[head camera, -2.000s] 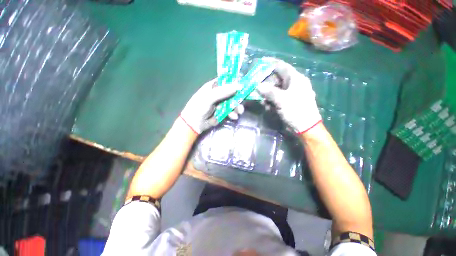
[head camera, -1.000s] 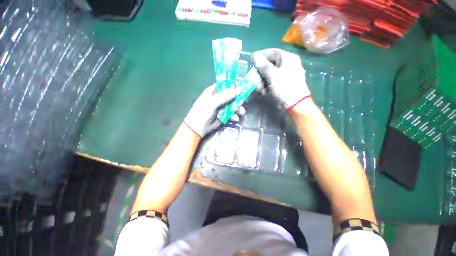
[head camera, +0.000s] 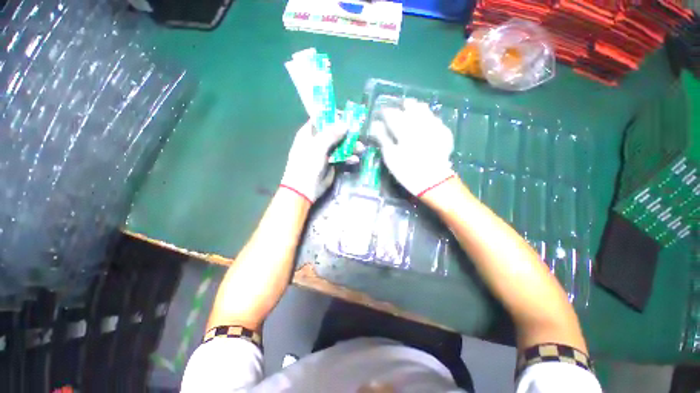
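Observation:
My left hand (head camera: 308, 160), in a white glove with a red cuff edge, holds a fan of small green circuit boards (head camera: 324, 96) pointing up and away. A shorter green piece (head camera: 350, 132) slants out between its thumb and fingers. My gloved right hand (head camera: 418, 147) is over the left part of the clear plastic tray (head camera: 539, 157), fingers bent down. Its fingertips are at the upper end of one small circuit board (head camera: 371, 169), which lies low over a middle-row pocket; the fingertips are partly hidden. The near-row pockets at the left show glare.
Spare clear trays (head camera: 69, 153) are piled at left. A panel stack (head camera: 658, 203) and black ribbed pad (head camera: 628, 261) are at right. Red sheets (head camera: 583, 34), a wrapped roll (head camera: 516, 55), a white box (head camera: 343, 20) and a blue bin (head camera: 437, 8) are at the back. The worn bench edge (head camera: 330, 285) is nearest.
My right hand has moved down and left to the tray, with one board now at its fingertips. My left hand's fan has tilted left. The whole view has shifted slightly.

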